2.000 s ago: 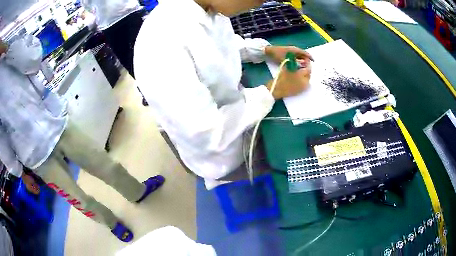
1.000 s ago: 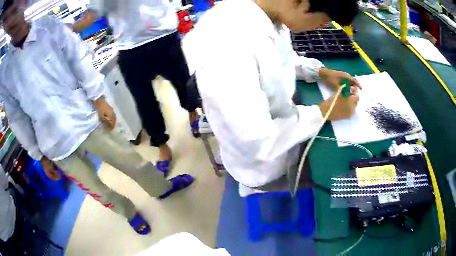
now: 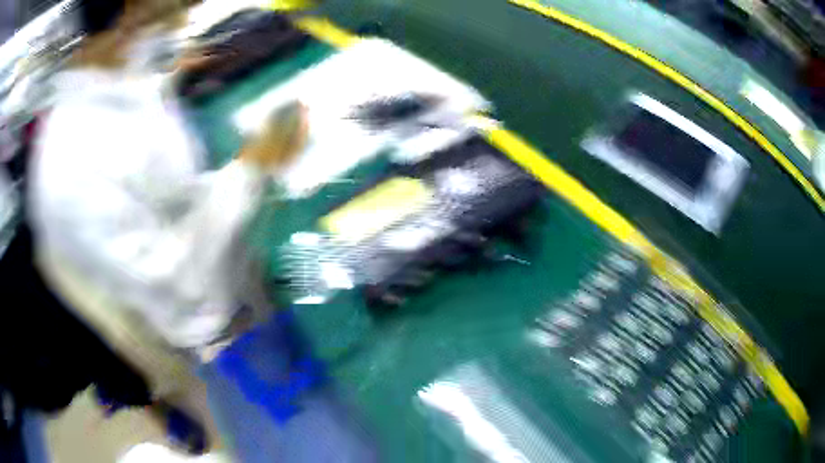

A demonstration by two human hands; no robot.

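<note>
The frame is strongly blurred, and neither of my hands is in view. Nearest in front of me, a blister tray (image 3: 665, 348) with rows of small modules lies on the green mat at the lower right. A translucent pad sheet (image 3: 493, 420) with a bright glare lies left of it, cut off by the bottom edge. A black device (image 3: 452, 222) with a yellow label and white strips on top stands beyond them, at the middle of the view.
A person in a white smock (image 3: 136, 199) sits at the left, a hand over white paper (image 3: 335, 90) with a dark heap. A blue stool (image 3: 271, 366) is below. A white-framed dark item (image 3: 674, 154) lies beyond the yellow tape (image 3: 579, 194). A black tray (image 3: 240, 50) is at the upper left.
My view has swung right towards the bench. The neighbour and device have shifted left in view, and the blister tray and pad sheet have come into view. The standing people are mostly out of view.
</note>
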